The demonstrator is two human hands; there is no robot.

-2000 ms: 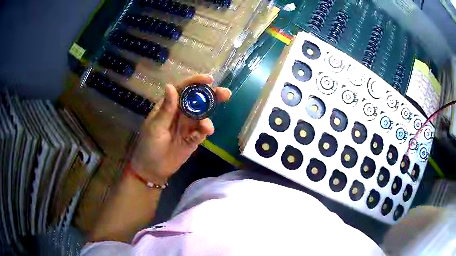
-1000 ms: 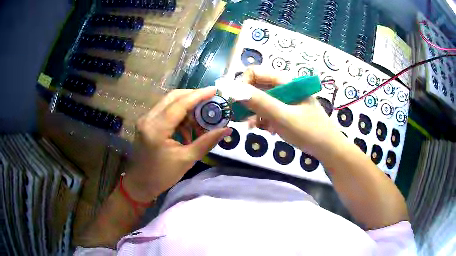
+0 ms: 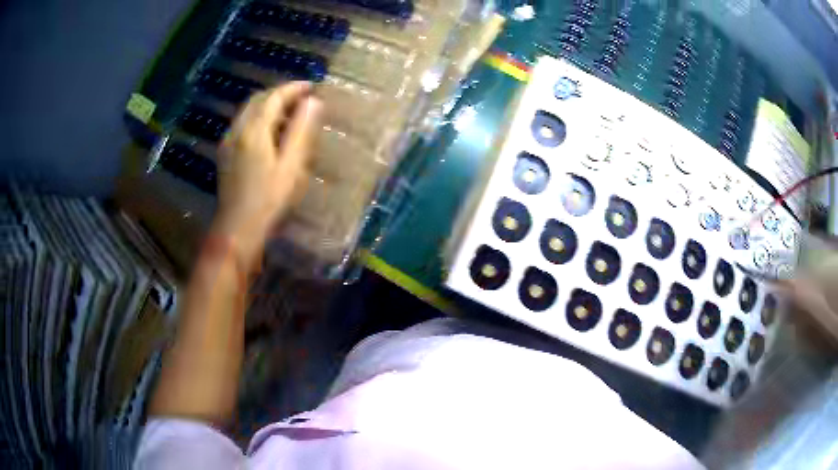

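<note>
My left hand (image 3: 262, 165) is over the clear blister tray (image 3: 345, 138) at the left, fingers bent down beside the dark rows of parts (image 3: 276, 57). Whether it holds a part cannot be told. My right hand (image 3: 810, 298) is a blur at the right edge, by the foam tray's right side, partly cut off; its hold is hidden. The white foam tray (image 3: 469, 252) has round parts with silver rings in its upper rows, one in the top left cutout (image 3: 566, 87). Its lower cutouts are black with tan dots.
More dark part rows (image 3: 685, 73) lie on the green surface beyond the foam tray. A cream paper (image 3: 779, 147) lies upper right. Red and black wires (image 3: 809, 186) cross at the right. Stacked grey-white boards (image 3: 73, 321) stand lower left. Yellow tape (image 3: 404, 280) edges the bench.
My left hand no longer shows the round part and has moved up-left to the blister tray. My right hand has moved away to the right edge; the green probe is no longer visible.
</note>
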